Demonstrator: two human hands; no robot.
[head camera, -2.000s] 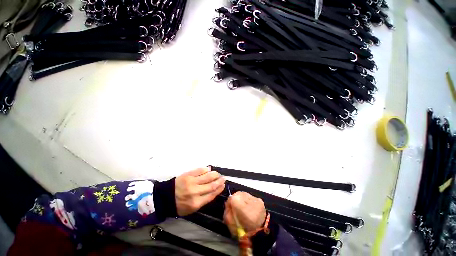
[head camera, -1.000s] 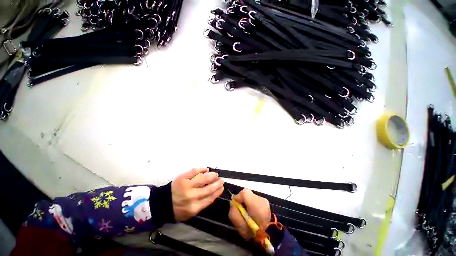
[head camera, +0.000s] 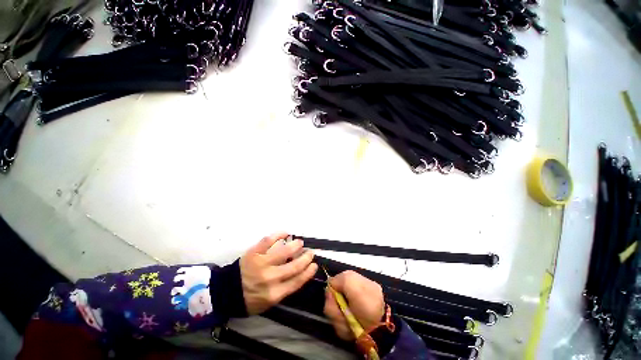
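Note:
My right hand holds a slim yellow tool like a pencil, its thin tip pointing up and left towards my left fingertips. The tool's rear end is orange-red. My left hand rests at the left ends of the black straps, fingers bent and pressed together over a strap end. The top black strap runs right from those fingers to a silver ring. More black straps lie below it, partly under my right hand. The exact contact of tip and strap is hidden.
A large heap of black ringed straps lies at the far side. More strap piles are at far left, and others at far right by clear film. A yellow tape roll and yellow tape strips are on the right of the table.
The tool has tilted from its earlier upright hold, its rear end swinging right then slightly back. My right hand has shifted a little. My left hand stays at the strap ends.

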